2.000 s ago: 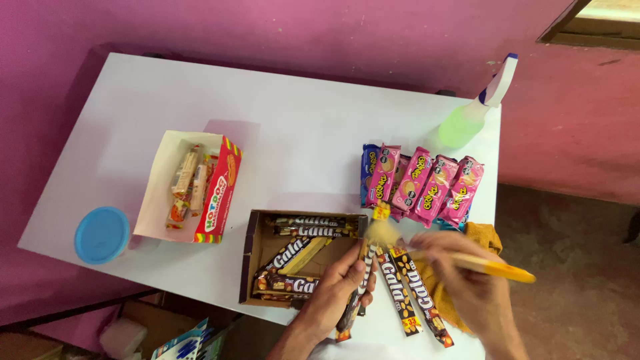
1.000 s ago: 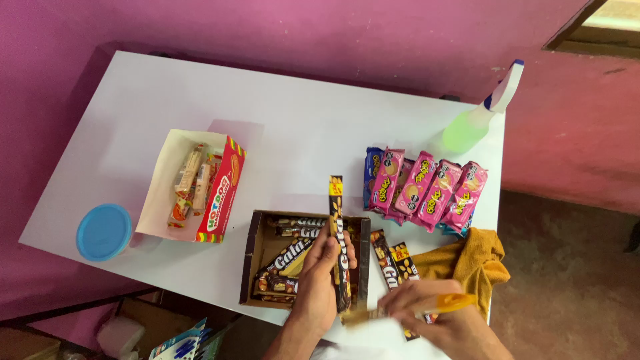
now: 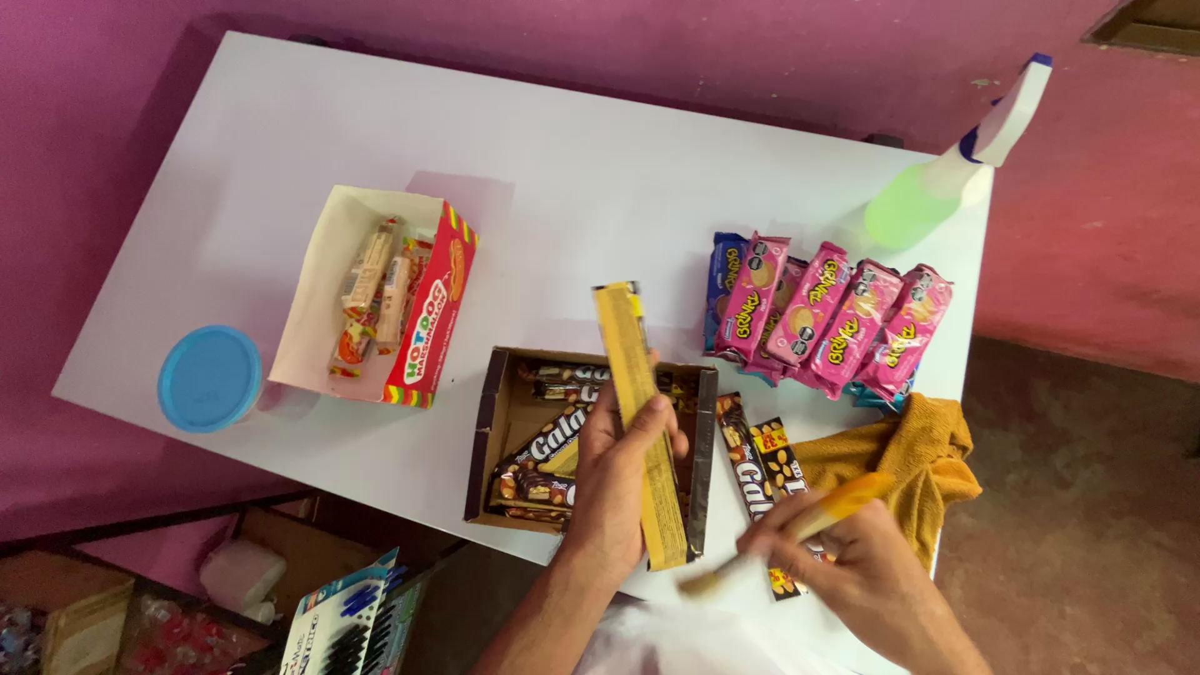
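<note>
My left hand (image 3: 619, 459) grips a wrapped chocolate bar (image 3: 640, 422), its yellow printed back facing up, over the right part of an open cardboard box (image 3: 476, 441). Several dark-wrapped bars (image 3: 553, 436) lie inside that box. In my right hand (image 3: 844, 553) is a paintbrush with a yellow-orange handle (image 3: 848, 500); its blurred bristles (image 3: 703, 583) point down and left, apart from the held bar. Two more chocolate bars (image 3: 745, 459) lie on the white table (image 3: 581, 206) between the box and my right hand, partly covered by that hand.
Pink biscuit packets (image 3: 811, 305) lie beside a mustard cloth (image 3: 923, 450) at the right. A spray bottle with green liquid (image 3: 914, 202) stands behind them. Farther left are a marshmallow box (image 3: 314, 291) and a blue-lidded tub (image 3: 209, 378). Below the left table edge, shelves hold pen packaging (image 3: 342, 609).
The bar in my left hand has turned from its dark front to its yellow back. The brush, by the cloth two seconds ago, is now lower and nearer the table's front edge.
</note>
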